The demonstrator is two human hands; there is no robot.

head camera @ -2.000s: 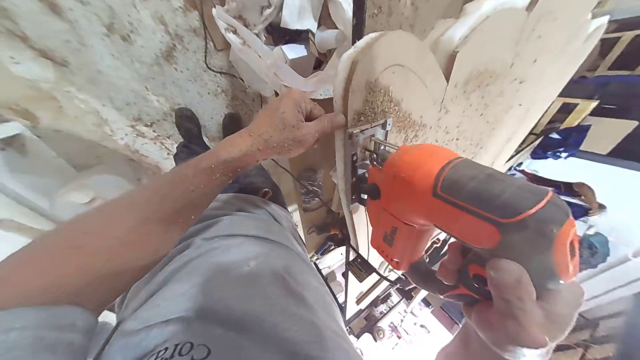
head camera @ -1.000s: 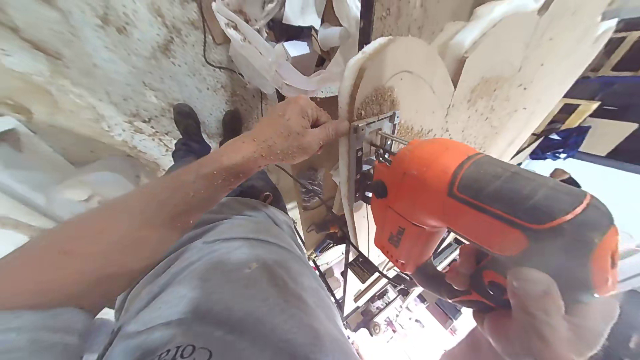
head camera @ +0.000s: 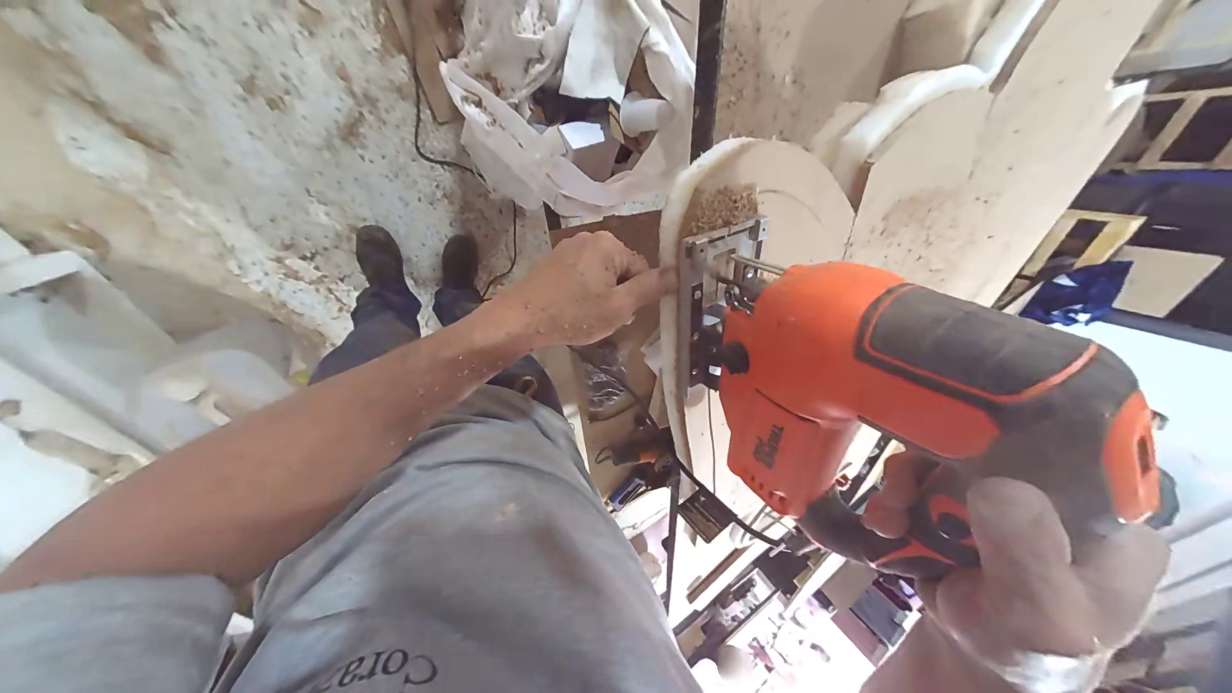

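My right hand (head camera: 1039,568) is closed round the handle of an orange and black jigsaw (head camera: 837,375) at the right. The saw's metal base plate rests on a board with a rounded end (head camera: 799,183), near its left edge. Sawdust (head camera: 722,207) lies in a heap just beyond the base plate. A curved line shows on the board. My left hand (head camera: 592,289) is at the board's left edge, its thumb or a finger reaching to the edge beside the saw, the other fingers curled. The blade is hidden.
More light boards with rounded ends (head camera: 924,173) lie beyond at the upper right. A white bag with scraps (head camera: 616,183) stands past the board. Cables (head camera: 423,135) run over the stained floor (head camera: 221,125). Below the board are tools and a dark metal frame.
Beside the board's edge, the left hand stays while the sawdust heap beyond the base plate has changed shape. The right hand still holds the jigsaw.
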